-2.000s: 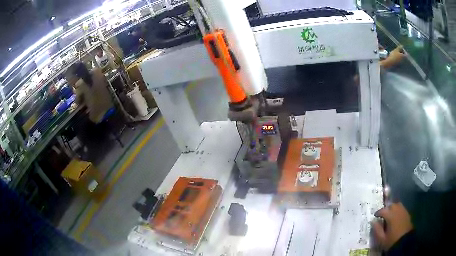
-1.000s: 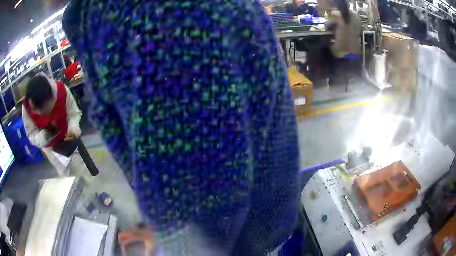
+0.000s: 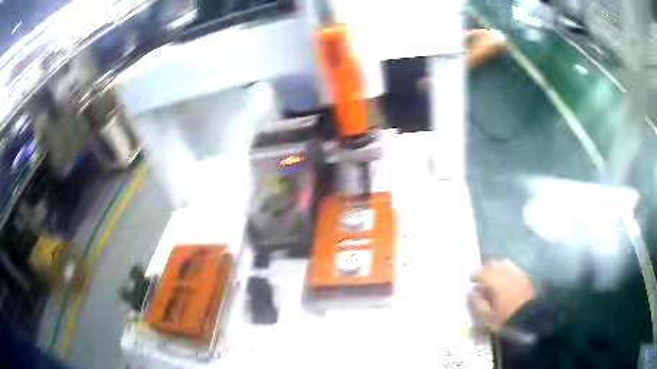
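Observation:
The picture is blurred. My right hand (image 3: 502,294), in a dark sleeve, is at the right edge of the white machine table (image 3: 432,317). Its fingers look curled, but whether it holds anything cannot be told. My left hand is out of the picture. The right orange fixture (image 3: 389,270) has two white units (image 3: 354,262) in its openings. The orange screwdriver (image 3: 343,83) hangs upright, its lower tip over the upper unit. The left orange fixture (image 3: 189,292) shows dark openings with no white units.
A screw feeder (image 3: 281,202) with lit red digits stands behind and between the fixtures. A black block (image 3: 261,299) sits between them. The dark green conveyor (image 3: 508,137) runs at right, with bright glare on it. Another person's hand (image 3: 486,47) is beyond the gantry.
The view has swung back from the sleeve and the paper stand to the machine. Compared with two seconds ago, the screwdriver has moved over the right fixture. My right hand is still at the table's right edge.

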